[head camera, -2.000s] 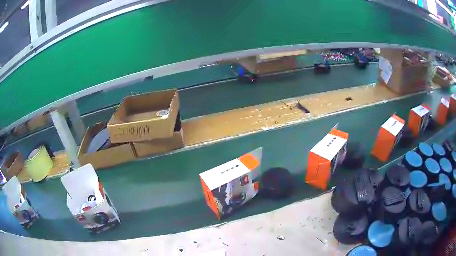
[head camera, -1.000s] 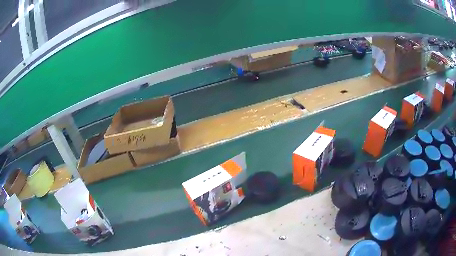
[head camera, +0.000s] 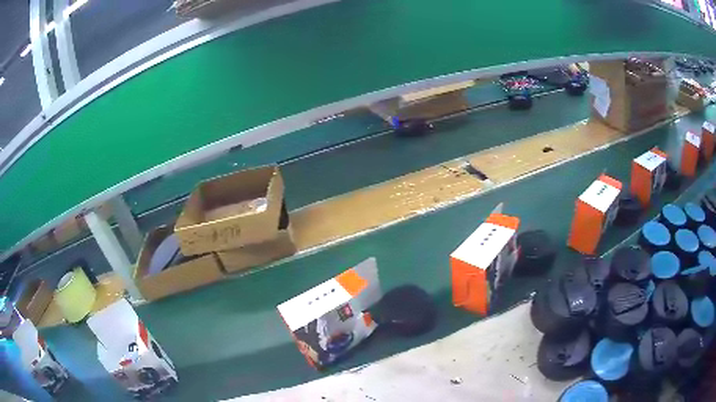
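Note:
Neither of my hands is in view. White and orange retail boxes stand in a row on the green belt. The nearest box has its end flap raised, and a black round unit lies beside its right side. Another box stands further right with a black unit beside it. At left, a white box stands with its flap up. A pile of black round units, many with light-blue disc faces, fills the lower right.
Cut-down brown cartons sit on the board shelf behind the belt. A white post and a yellow-green roll are at left. A large carton stands far right. A green panel crosses overhead. The pale bench is in front.
The view has shifted a little. The boxes and black units on the belt have moved left relative to the shelf. A brown item now shows above the green panel at upper left.

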